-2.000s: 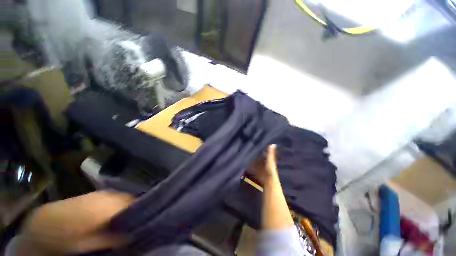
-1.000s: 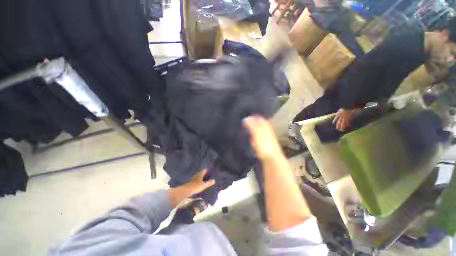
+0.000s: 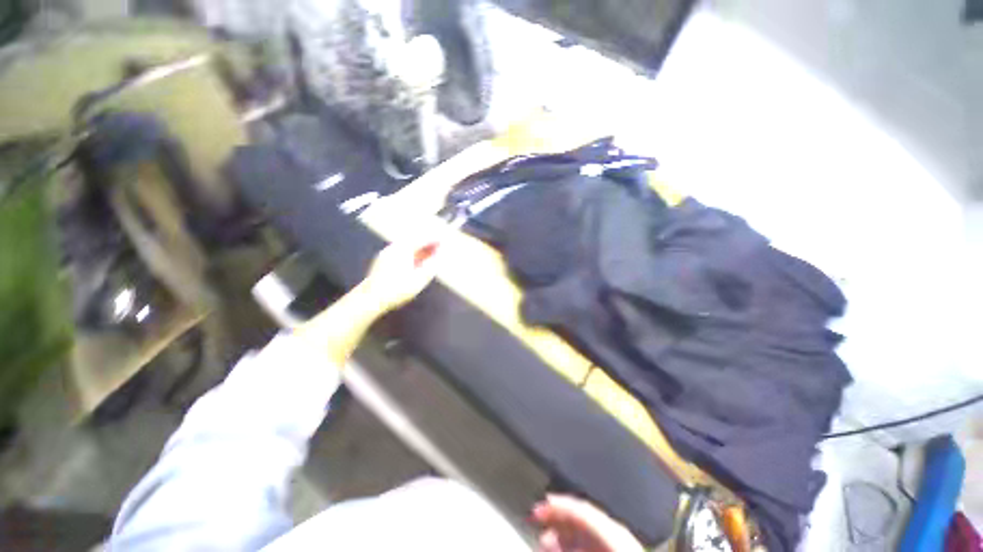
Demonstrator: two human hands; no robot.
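Note:
The dark garment pile (image 3: pixel 679 302) lies behind the black pressing board (image 3: pixel 485 372), with pale lines at its upper left edge. My left hand (image 3: pixel 404 270) is over the board near the pile's left side; its fingers are blurred, and I cannot tell whether it holds anything. My right hand (image 3: pixel 582 526) is partly cut off by the bottom edge, beside the board's near side, with fingers apart and no cloth seen in it. The steam iron (image 3: pixel 717 526) is at the board's right end, partly cut off, with its orange-brown handle showing.
A tan table top (image 3: pixel 604 394) shows between board and pile. A pale bar (image 3: pixel 393 415) runs along the board's near side. A blue bar (image 3: pixel 936 496) and a dark cable (image 3: pixel 905 423) are at right. A fan-like object (image 3: pixel 426 65) stands behind, by the bright wall.
The view has swung from a clothes rack, a dark heap and another person back to the pressing board. My hands were on the dark cloth; now they are at the board, away from that heap.

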